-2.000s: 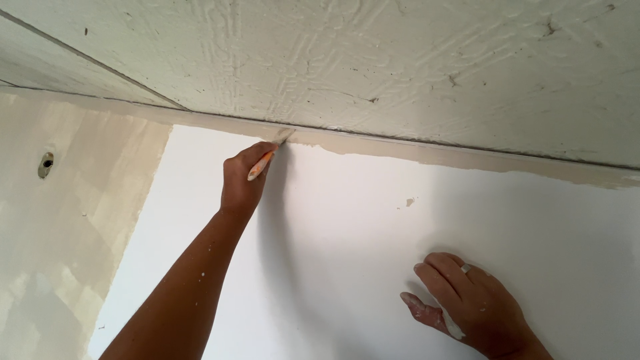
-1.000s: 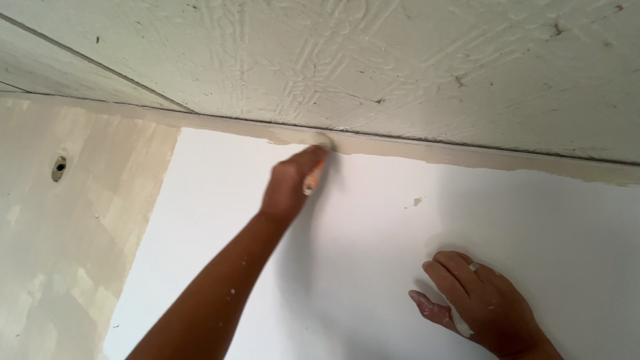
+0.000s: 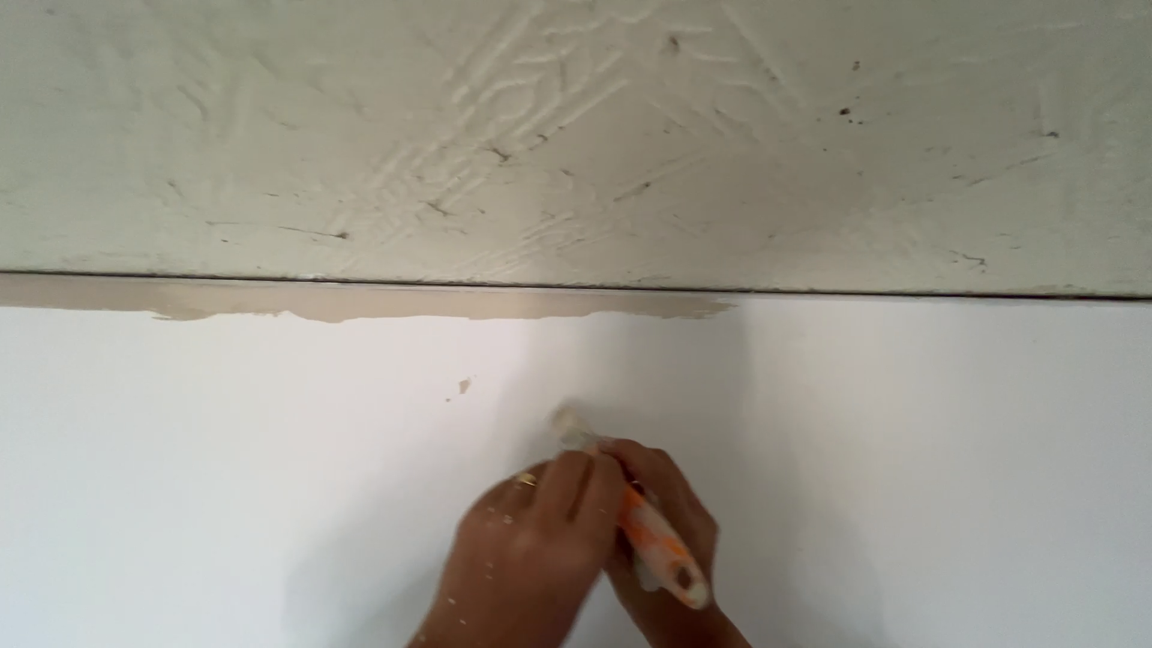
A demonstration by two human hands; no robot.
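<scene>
Both my hands meet at the lower middle of the view, on one paintbrush with an orange, paint-smeared handle (image 3: 661, 549). My left hand (image 3: 540, 531), with a ring and white paint specks, has its fingers closed near the brush's ferrule. Against it, my right hand (image 3: 670, 504) closes on the same brush from the right, partly hidden by the handle and the left hand. The blurred bristles (image 3: 569, 421) point up and left, in front of the white painted wall (image 3: 270, 450). Whether they touch the wall I cannot tell.
Above is an embossed ceiling panel (image 3: 540, 162) with dark marks. A thin dark gap (image 3: 810, 292) runs along its edge. Beneath the gap, a beige strip (image 3: 405, 303) with a ragged lower edge ends right of centre. A small beige patch (image 3: 464, 386) shows in the white.
My left hand has come down from the wall's top edge with the paintbrush. My right hand, earlier against the white wall, has joined it on the brush. The view has shifted right.
</scene>
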